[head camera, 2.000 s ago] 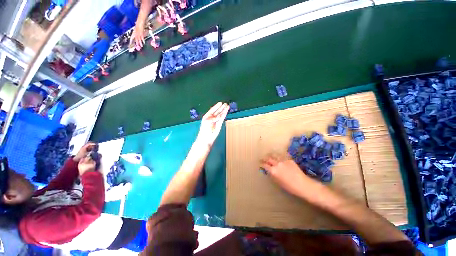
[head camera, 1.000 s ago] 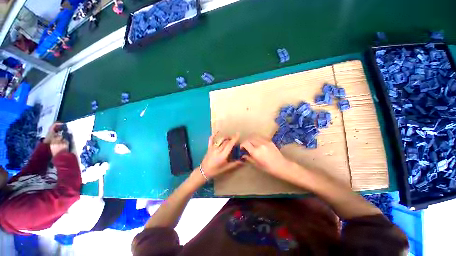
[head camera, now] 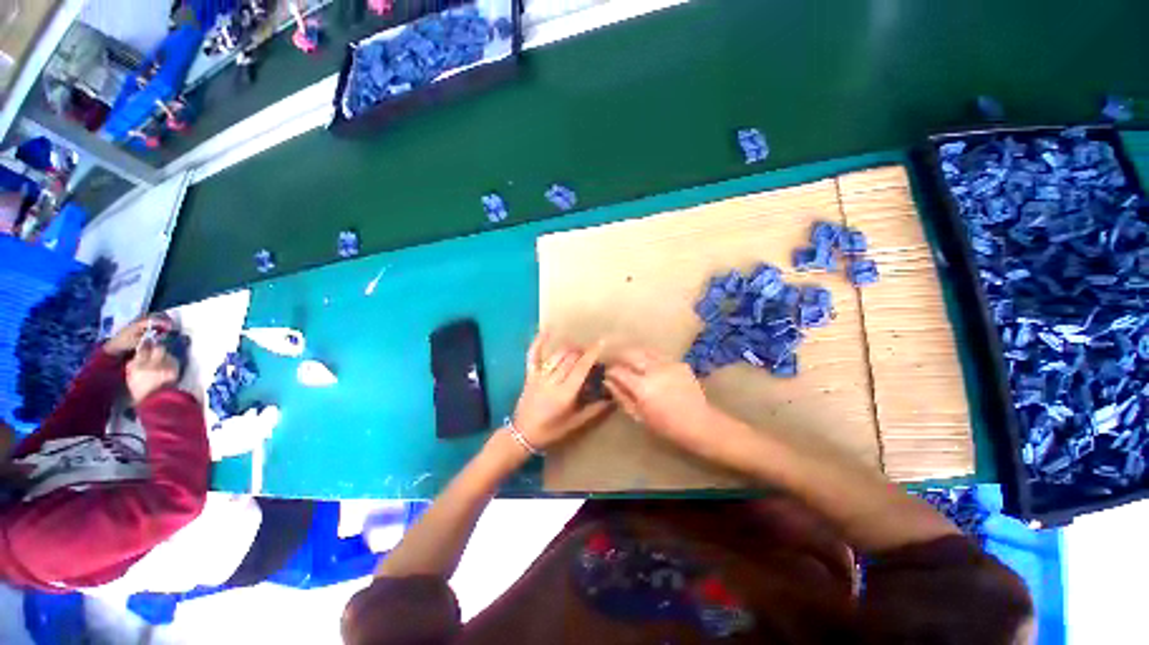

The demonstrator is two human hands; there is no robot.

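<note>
My left hand (head camera: pixel 557 393) and my right hand (head camera: pixel 658 393) meet over the left part of the tan cardboard sheet (head camera: pixel 617 277). A small dark-blue plastic part (head camera: pixel 594 383) is held between the fingertips of both hands; the fingers hide much of it. A loose pile of the same blue parts (head camera: pixel 760 321) lies on the cardboard to the right of my hands, with a few more parts (head camera: pixel 825 247) just beyond it.
A black smartphone (head camera: pixel 459 378) lies left of the cardboard. A large black-rimmed parts tray (head camera: pixel 1008 428) stands at right. The green conveyor belt (head camera: pixel 643 114) carries spaced blue parts. A small parts tray (head camera: pixel 426 58) is beyond. A person in red sleeves (head camera: pixel 170 447) works at left.
My left hand came back from the belt edge to meet my right hand over the cardboard, and both have stayed on the part since. The belt parts have shifted slightly right against the bench.
</note>
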